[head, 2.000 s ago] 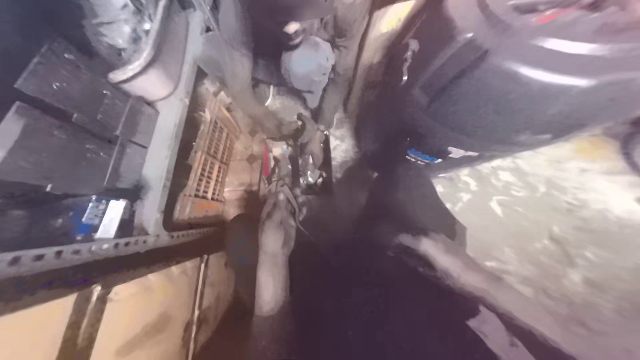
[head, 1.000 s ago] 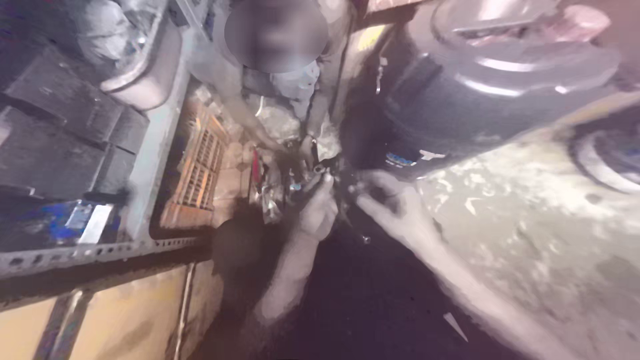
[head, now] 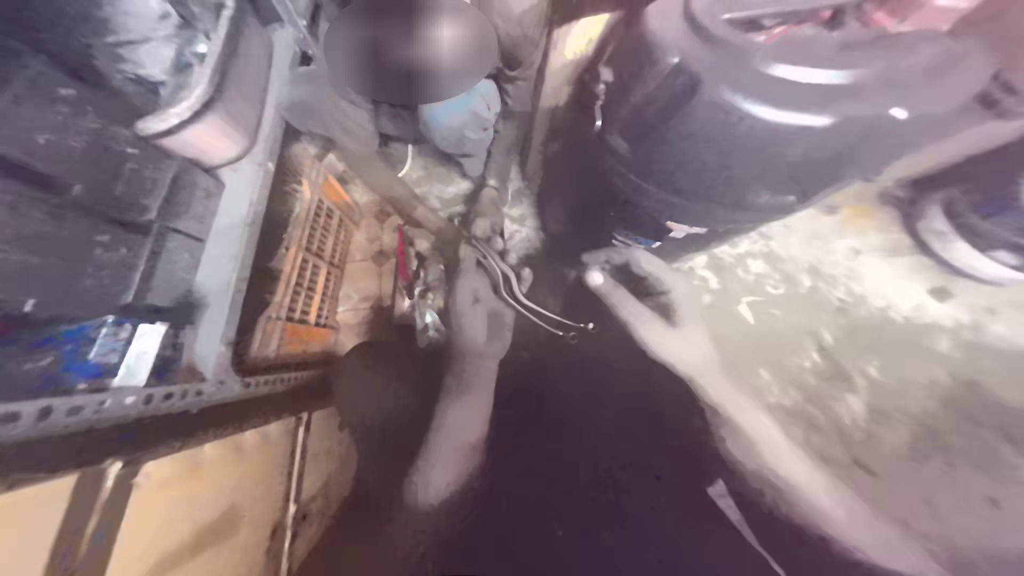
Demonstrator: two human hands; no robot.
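Two thin bent metal tubes or rods [head: 512,290] run from my left hand [head: 482,308] down to the right, their small rounded ends in front of my dark clothing. My left hand appears closed around their upper part, near the middle of the view. To the right, my right hand [head: 652,300] is raised with thumb and forefinger apart, touching nothing that I can see. Just beyond my left hand, another person's hands [head: 486,216] are close to the upper ends of the tubes; whether they touch them is unclear. A red-handled tool [head: 403,254] lies left of my left hand among shiny metal parts [head: 430,304].
An orange plastic crate [head: 316,268] stands at left beside a perforated metal shelf frame [head: 172,396]. A pinkish tub [head: 212,120] sits on the shelf. A large dark drum [head: 744,144] stands at upper right. The other person [head: 384,120] crouches opposite me.
My right hand, low at right two seconds ago, came up close to my left hand, and is now apart from it. The bent tubes now show plainly at my left hand.
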